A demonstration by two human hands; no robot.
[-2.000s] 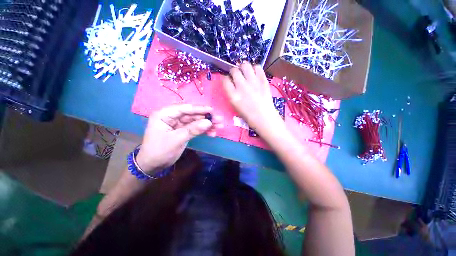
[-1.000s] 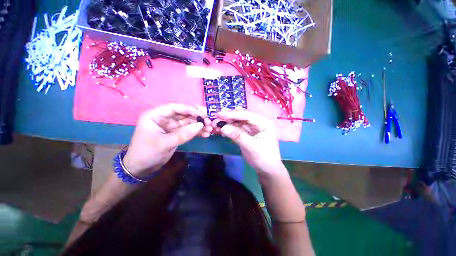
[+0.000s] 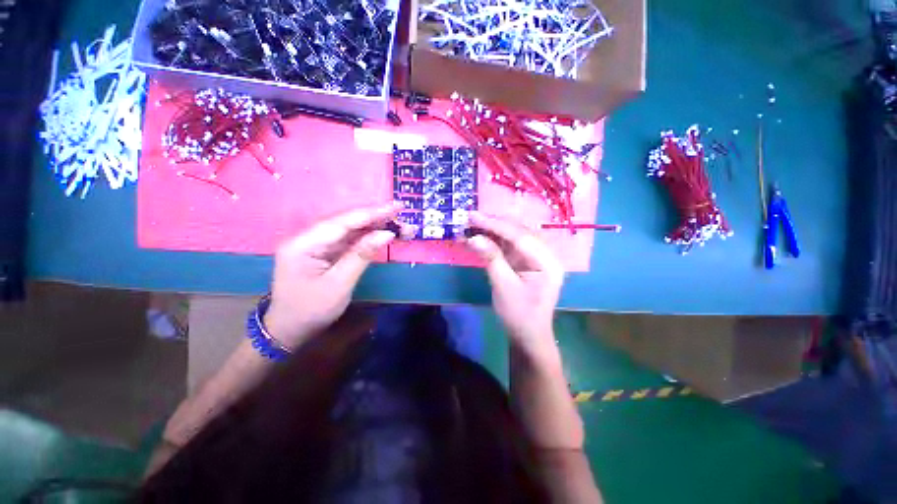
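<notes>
A dark PCB panel (image 3: 436, 187) with rows of small units lies on the red-pink mat (image 3: 325, 197). My left hand (image 3: 329, 271) is at the panel's lower left corner, thumb and fingers pinched on a small black component (image 3: 392, 228). My right hand (image 3: 521, 271) is at the lower right corner, pinching another small black component (image 3: 474, 232). The fingertips partly hide both components. I cannot tell whether they touch the panel.
A white box of black parts (image 3: 261, 94) and a brown box of white strips (image 3: 526, 85) stand behind the mat. Red wires (image 3: 211, 128) lie loose on it. White strips (image 3: 93, 118) lie left; bundled red wires (image 3: 692, 192) and a blue-handled tool (image 3: 779, 231) lie right.
Two seconds ago my right hand was at the white box. One second ago my hands were close together below the panel; now they are apart, one at each lower corner.
</notes>
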